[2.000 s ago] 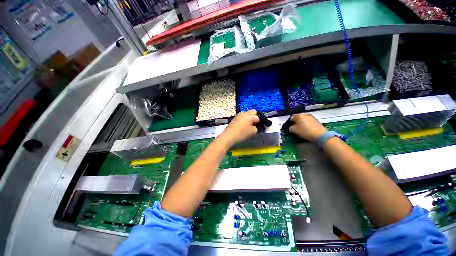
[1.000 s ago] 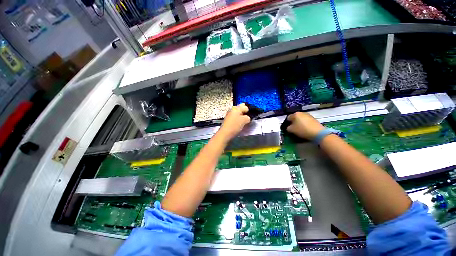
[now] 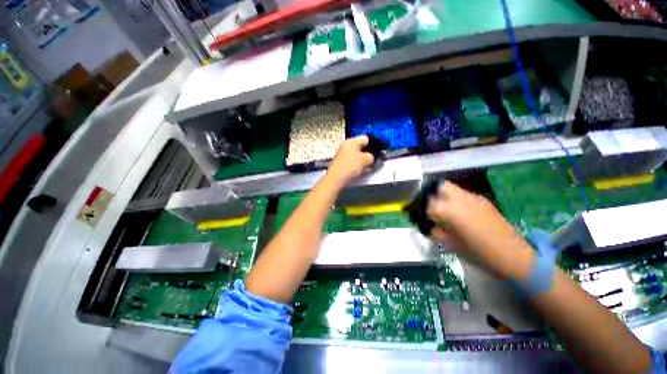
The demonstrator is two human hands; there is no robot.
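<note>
My left hand (image 3: 356, 155), with black finger cots, is at the front edge of the bin of bright blue components (image 3: 382, 120). Its fingertips are dark and I cannot tell if they hold a piece. My right hand (image 3: 446, 212), blurred, with black finger cots and a blue-grey wrist strap (image 3: 543, 261), is over the right side of the middle circuit board (image 3: 366, 307), beside the finned heat sink (image 3: 384, 182) and above the right end of the long heat sink (image 3: 373, 247). What it holds cannot be seen.
A cream component bin (image 3: 317, 134) is left of the blue one; dark blue (image 3: 442, 128), green (image 3: 479, 117) and grey (image 3: 605, 102) parts are to the right. More boards lie left (image 3: 164, 296) and right (image 3: 526, 197). A blue coiled cord (image 3: 518, 62) hangs down.
My right hand has moved from the rear edge of the board toward me, down over the board. My left hand stays near the blue bin, slightly shifted. The view has shifted a little.
</note>
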